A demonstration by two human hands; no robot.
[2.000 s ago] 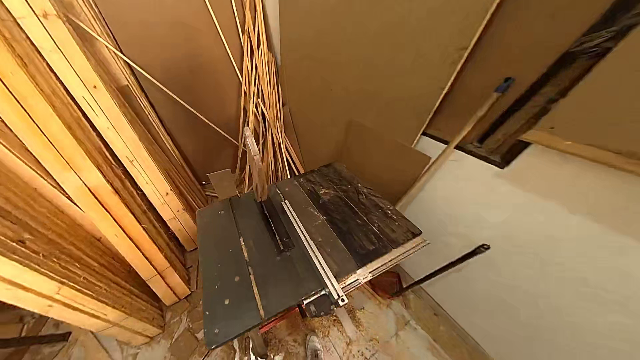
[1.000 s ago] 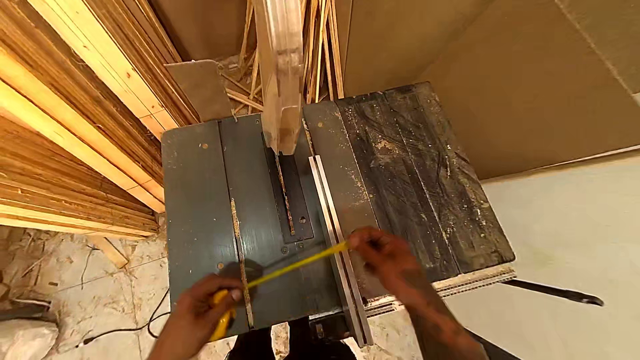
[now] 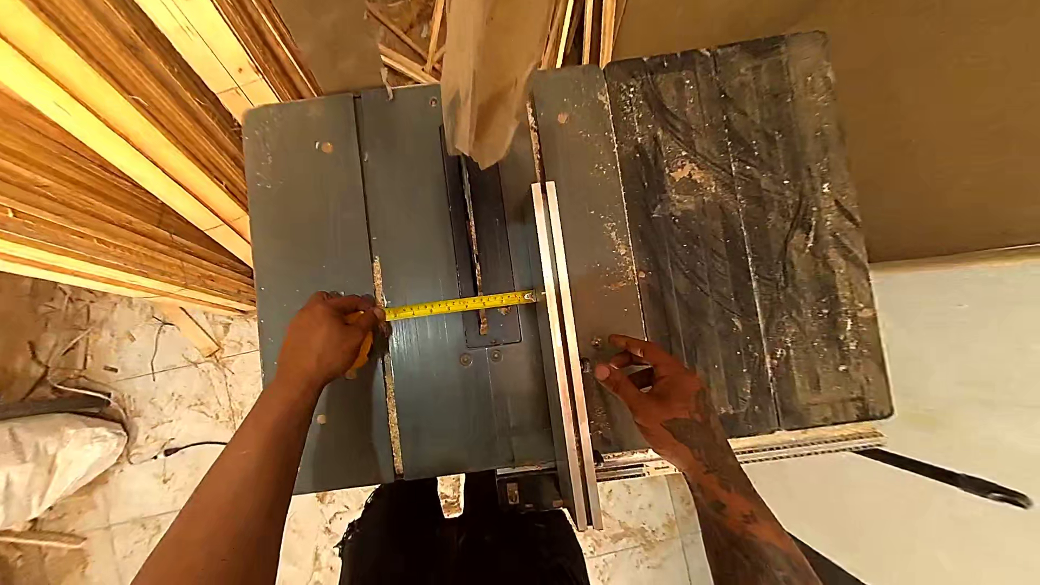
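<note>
My left hand (image 3: 329, 337) grips a yellow tape measure (image 3: 361, 353), whose extended blade (image 3: 455, 306) lies across the table saw's top (image 3: 309, 219). The blade's hooked end is at the metal rip fence (image 3: 565, 349) and crosses over the slot of the dark throat plate (image 3: 491, 244). My right hand (image 3: 650, 374) is just right of the fence, fingers apart around a small dark knob (image 3: 587, 366), with no object clearly held. A worn guard (image 3: 491, 81), seemingly wooden or plastic, hangs over the rear of the slot.
Stacked wooden boards (image 3: 106, 154) stand at the left. Thin wood strips (image 3: 601, 32) lie behind the saw. A black bar (image 3: 942, 475) juts out at the lower right, beside a pale wall (image 3: 967, 349). A white sack (image 3: 57, 463) and a cable (image 3: 191, 447) are on the littered tile floor.
Both hands, out of view in the oldest frame, are now over the saw. My right hand has let go of the tape's end, which now reaches the fence. The view has moved closer.
</note>
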